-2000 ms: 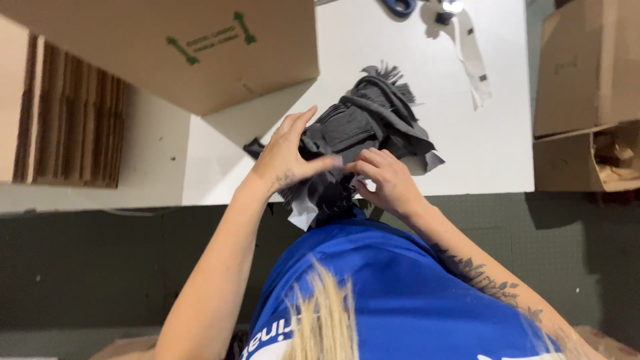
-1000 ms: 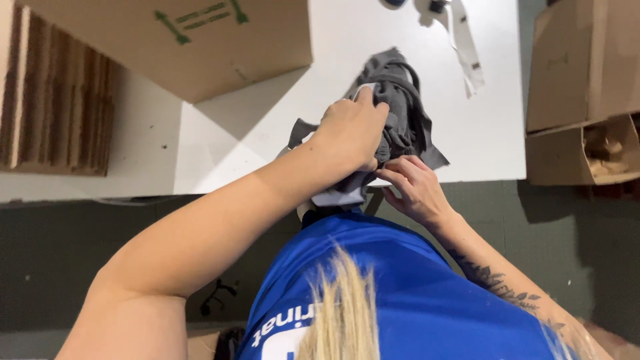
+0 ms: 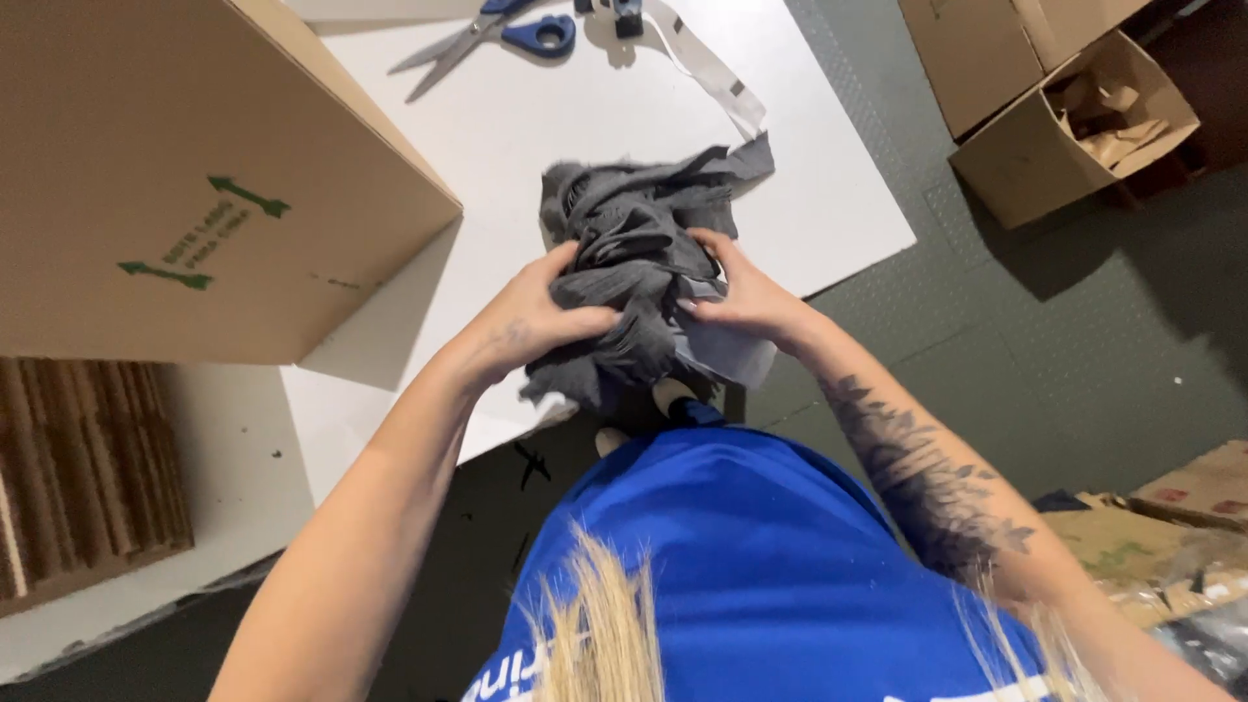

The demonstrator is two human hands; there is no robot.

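Observation:
A bunched bundle of dark grey fabric [image 3: 634, 244] lies at the near edge of the white table [image 3: 829, 185], part of it hanging over. My left hand [image 3: 546, 312] grips its left side, thumb on top. On the right side, my right hand [image 3: 741, 292] holds the bundle with thumb and fingers; a lighter grey piece [image 3: 726, 346] hangs beneath it. The undersides of both hands' grips are hidden in the cloth. Beyond the fabric lie blue-handled scissors [image 3: 487, 39] and a white strip with dark marks [image 3: 707, 68], whose lower end meets the cloth.
A large cardboard box [image 3: 195, 185] stands at the left on the table, above a stack of flattened cardboard [image 3: 93, 478]. At the upper right, an open carton [image 3: 1033, 156] holds brown paper. More cardboard [image 3: 1121, 546] is at the lower right.
My left hand has moved from on top of the bundle to its left side, and the cloth is more bunched and turned. The view has rotated, bringing the scissors more fully in.

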